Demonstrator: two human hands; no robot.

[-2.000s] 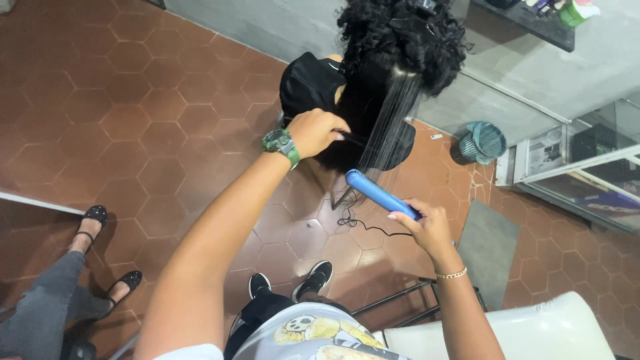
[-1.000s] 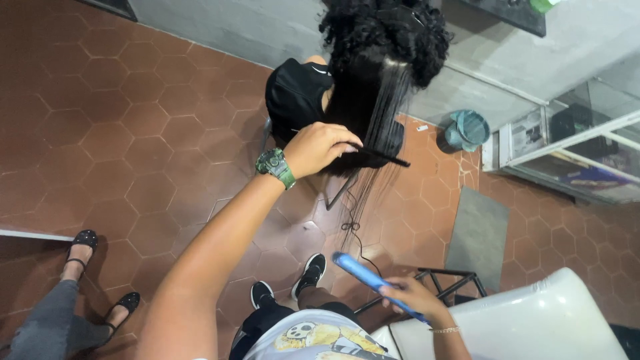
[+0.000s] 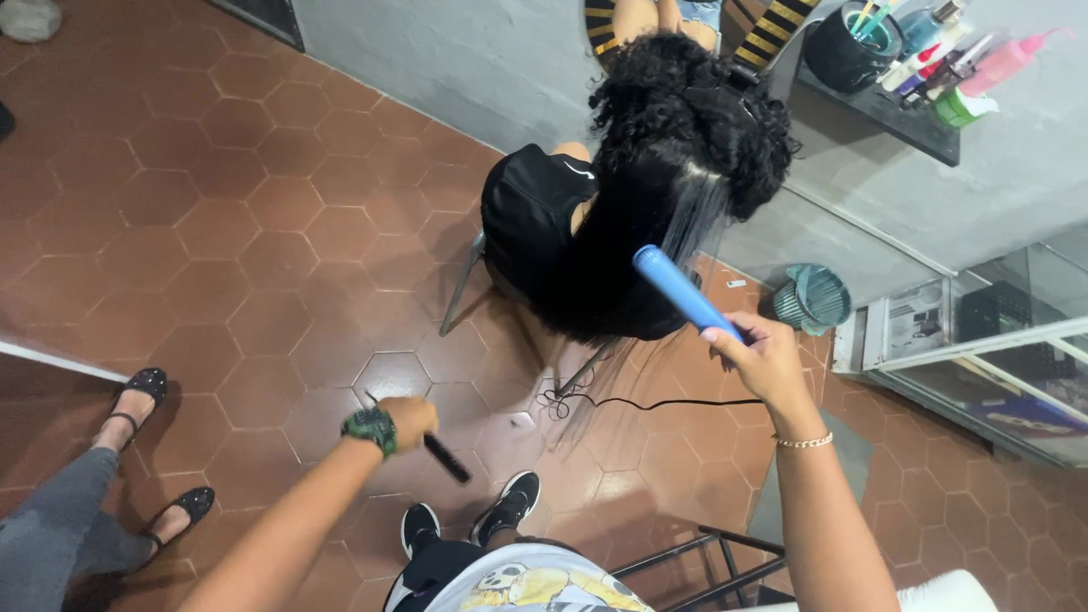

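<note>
A seated person's long dark hair hangs straight down their back, over a black top; curly hair is gathered and clipped on top of the head. My right hand grips a blue hair straightener by its lower end, and its far end lies over the right side of the hair. Low and to the left, away from the hair, my left hand is closed around a black comb. Whether the straightener's plates hold any strands cannot be told.
A dark wall shelf carries bottles and a black pot. A waste bin and a glass cabinet stand at the right. A black cord crosses the tiled floor. Another person's feet are at the left, a black metal frame below.
My left hand with the comb has moved away from the hair, down and left. My right hand has raised the straightener from below the hair to the hair's right side.
</note>
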